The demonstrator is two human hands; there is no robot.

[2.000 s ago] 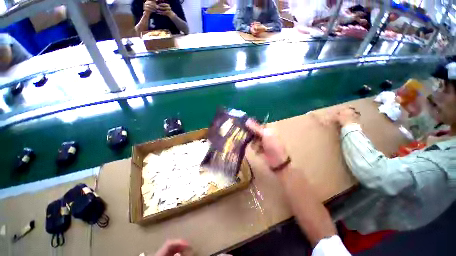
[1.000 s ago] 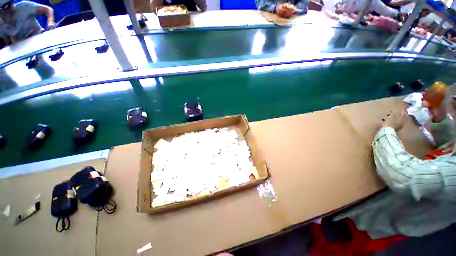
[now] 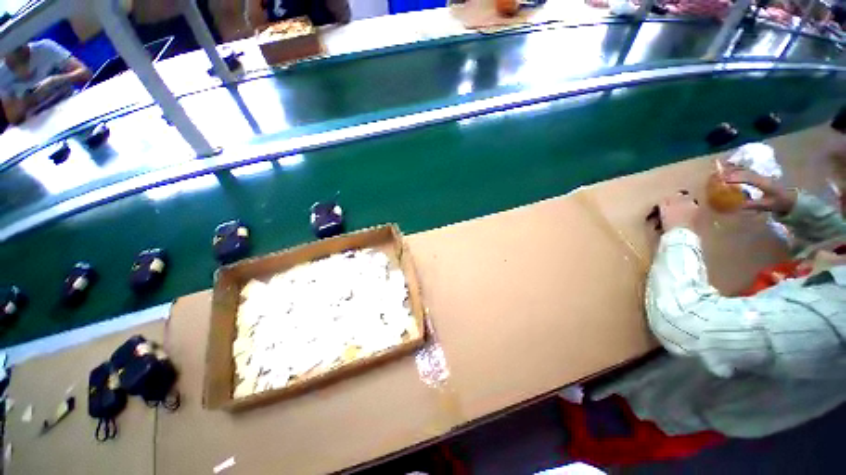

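Observation:
Neither of my hands is in view; only a white patch, perhaps my sleeve, shows at the bottom edge. An open cardboard tray (image 3: 315,376) stands in front of me, full of small flat cream pieces (image 3: 320,320). Two black units with cord loops lie at the left on the cardboard, one upper (image 3: 144,369) and one lower left (image 3: 107,391), touching or nearly so. A small thin tool (image 3: 59,415) lies left of them. A loose cream piece (image 3: 224,464) lies below the tray.
Black units (image 3: 232,240) sit spaced on the green belt (image 3: 417,172) behind the tray. Shiny clear scrap (image 3: 431,364) lies at the tray's right. A neighbour (image 3: 724,325) at right holds an orange round item (image 3: 725,193) and a small dark thing, near a white crumpled lump (image 3: 756,160).
My right hand, earlier over the tray with a blurred dark item, has gone out of view, as has the hand at the bottom. The view has shifted. The neighbour's hand has reached the orange item.

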